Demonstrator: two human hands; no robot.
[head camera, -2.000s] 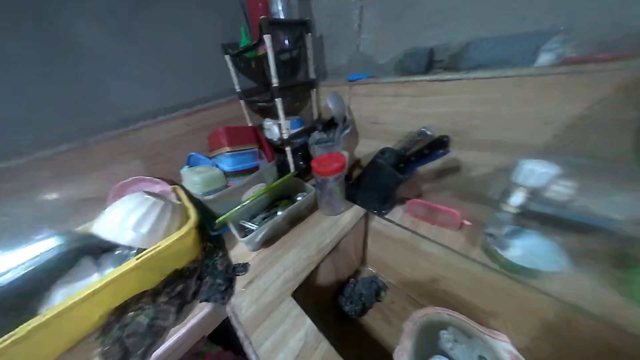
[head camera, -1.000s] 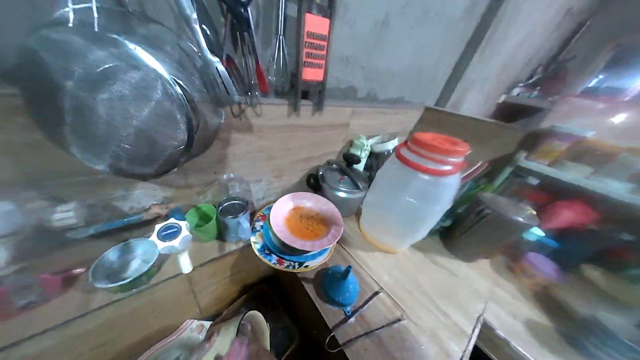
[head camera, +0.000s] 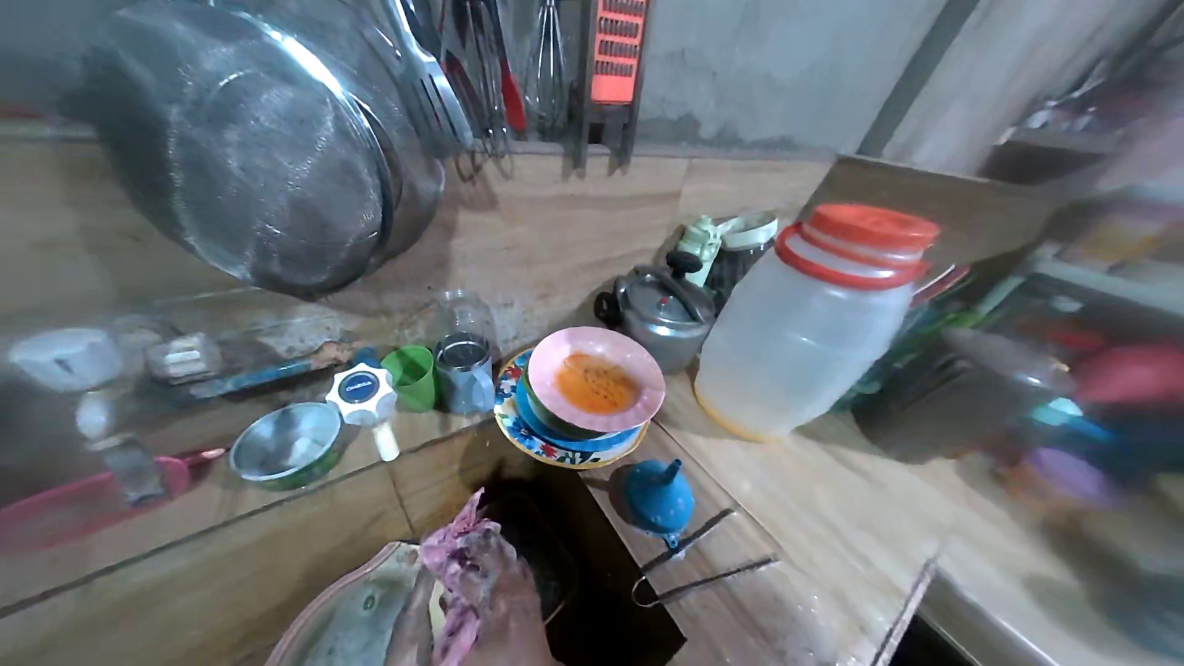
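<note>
At the bottom of the head view, my right hand (head camera: 513, 606) is bunched around a crumpled pink-purple mesh or cloth (head camera: 455, 578). It is beside a pale dish with a pink rim (head camera: 347, 601), cut off by the frame edge. A skin-coloured strip lies between the dish and the cloth; whether it is part of my left hand cannot be told. Above the hand, a pink bowl with orange oily liquid (head camera: 597, 382) rests on stacked dishes and a flowered plate (head camera: 518, 435). A blue funnel-like item (head camera: 659, 497) and metal tongs (head camera: 708, 578) lie to the right.
A dark sink opening (head camera: 601, 592) borders the hand. Behind stand a large translucent jar with red lid (head camera: 805, 342), a metal pressure cooker (head camera: 661, 310), a green cup (head camera: 412, 377), a grey mug (head camera: 465, 375) and a metal bowl (head camera: 287, 444). Large pans (head camera: 268, 157) and utensils hang on the wall.
The view has swung far to the right from the dish-rack corner. A hand, barely seen at the bottom edge one second ago, now shows more fully with the pink cloth.
</note>
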